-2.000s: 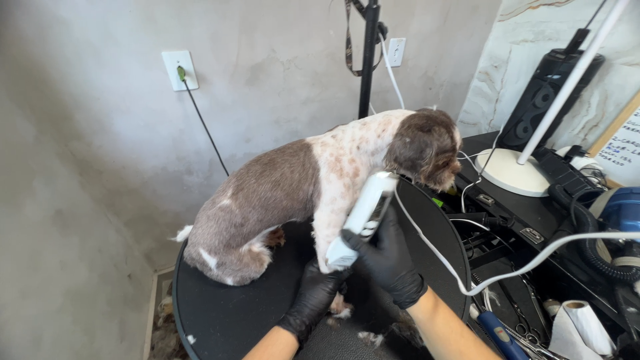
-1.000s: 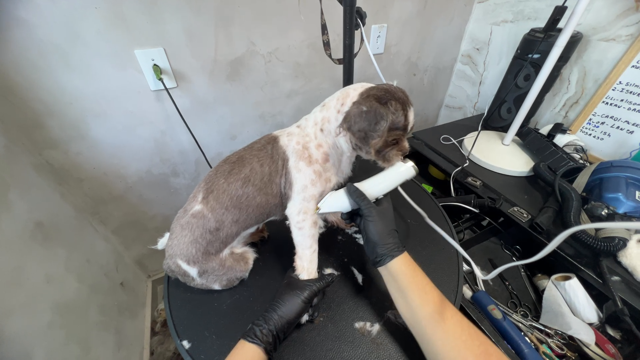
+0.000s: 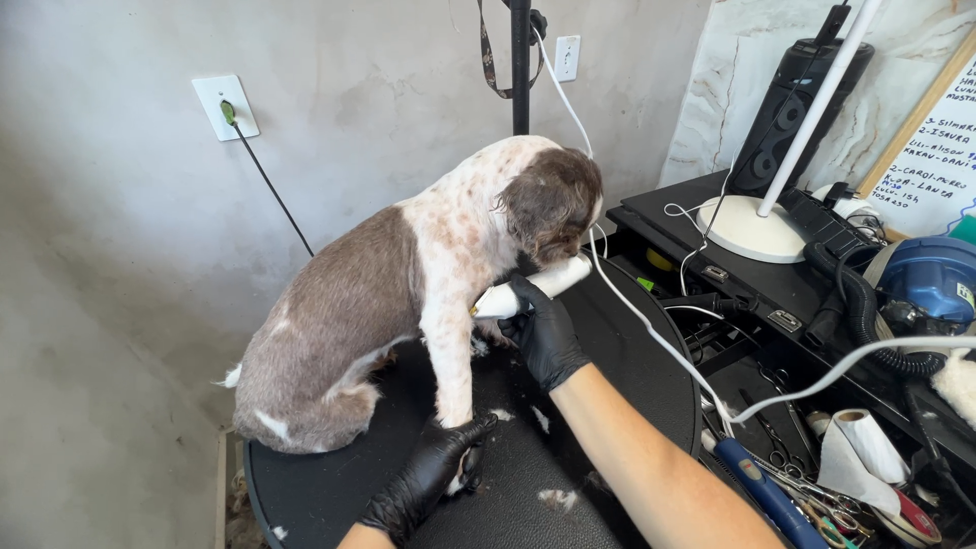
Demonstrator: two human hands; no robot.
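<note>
A brown and white dog (image 3: 343,274) with short-clipped hair sits on a round black grooming table (image 3: 526,480), its head turned right and lowered. My left hand (image 3: 427,476), in a black glove, is closed around the paw of its front leg. In my right hand (image 3: 545,332), also gloved in black, is a white electric hair clipper (image 3: 560,276) with a white cord. The clipper's blade end lies against the upper front leg near the chest, and its rear end is just under the dog's muzzle. Tufts of cut hair (image 3: 558,499) lie on the table.
Behind the dog stands a black post (image 3: 521,76) with a hanging strap. The white cord (image 3: 648,328) crosses the table's right edge. At right are a black desk (image 3: 686,221), a white lamp base (image 3: 751,229), a blue dryer (image 3: 930,274), several scissors (image 3: 823,496) and a paper roll (image 3: 869,446).
The clipper has gone from steeply tilted across the front leg to a flatter angle beside the chest. The dog's head is now lower over the clipper. My left hand remains at the paw.
</note>
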